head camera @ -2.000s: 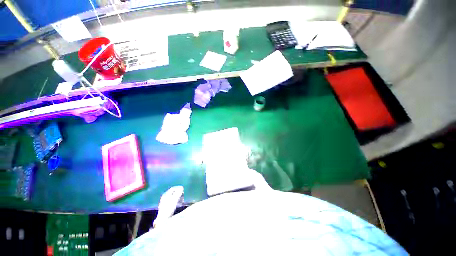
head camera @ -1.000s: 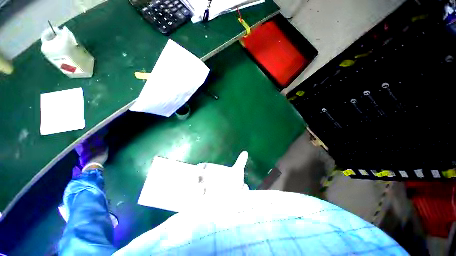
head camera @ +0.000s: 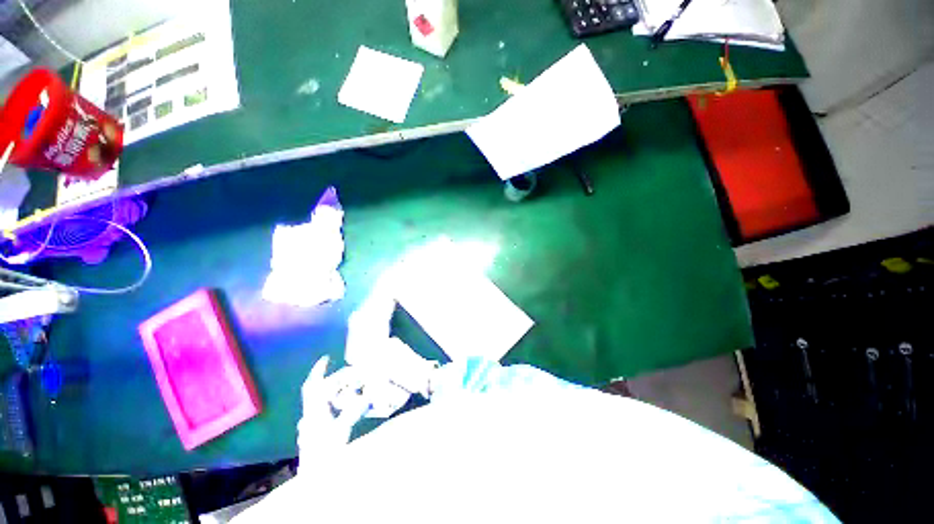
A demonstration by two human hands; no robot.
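My left hand (head camera: 326, 415), in a white glove, is low in the picture, left of my body. Its fingers are bent around a crumpled pale cloth (head camera: 381, 397). My right hand (head camera: 394, 358), also gloved white, is close beside it, with its fingers at the cloth. Glare washes out both hands, so the right hand's grip cannot be made out. A plain white sheet (head camera: 481, 312) lies on the green mat just beyond the right hand, its far-left part lost in glare.
A pink-red frame (head camera: 205, 368) and a crumpled white cloth (head camera: 307, 261) lie to the left. A small cup (head camera: 520, 186) stands under the edge of a paper (head camera: 548, 113). A shelf edge (head camera: 307, 154) crosses behind. Black boxes (head camera: 850, 358) stand at right.
The view has swung back left. My left hand has come from the purple cloth at the shelf to near my body. My right hand has left the white sheet, which now lies on the mat.
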